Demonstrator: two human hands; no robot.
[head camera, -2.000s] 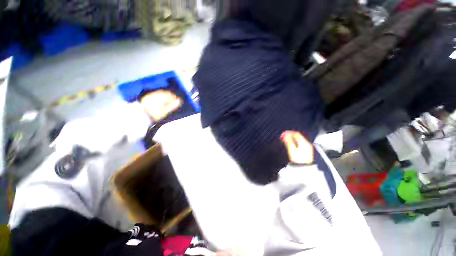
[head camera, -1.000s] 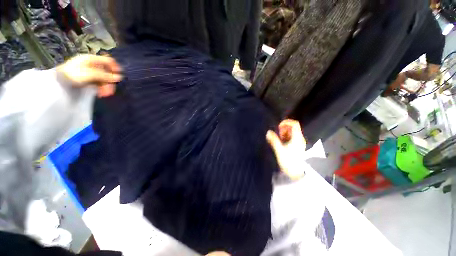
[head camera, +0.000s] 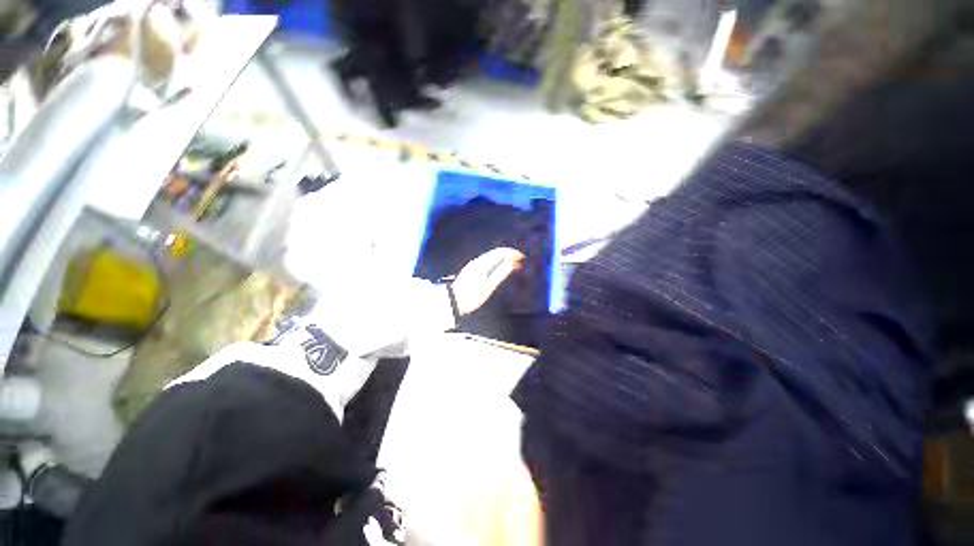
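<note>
A large pile of dark navy pinstriped garments (head camera: 726, 352) lies bunched over the right half of the view. My left hand (head camera: 486, 279) is over the blue plastic crate (head camera: 436, 192), against the dark garments (head camera: 470, 229) in it. Its fingers are blurred, and I cannot tell if they hold cloth. The white-covered table (head camera: 449, 411) lies between my left sleeve and the pile. My right hand is not in view. A blurred tan patch shows at the bottom of the cover; I cannot tell what it is.
Yellow-black tape (head camera: 374, 141) marks the floor behind the crate. A crumpled beige heap (head camera: 619, 80) is at the top. A yellow object (head camera: 112, 288) and a pale panel edge are at the left. Dark cloth is at upper right.
The view has swung left, so the pile and crate appear farther right. My left hand has gone from the pile to the crate. My right hand has left the view.
</note>
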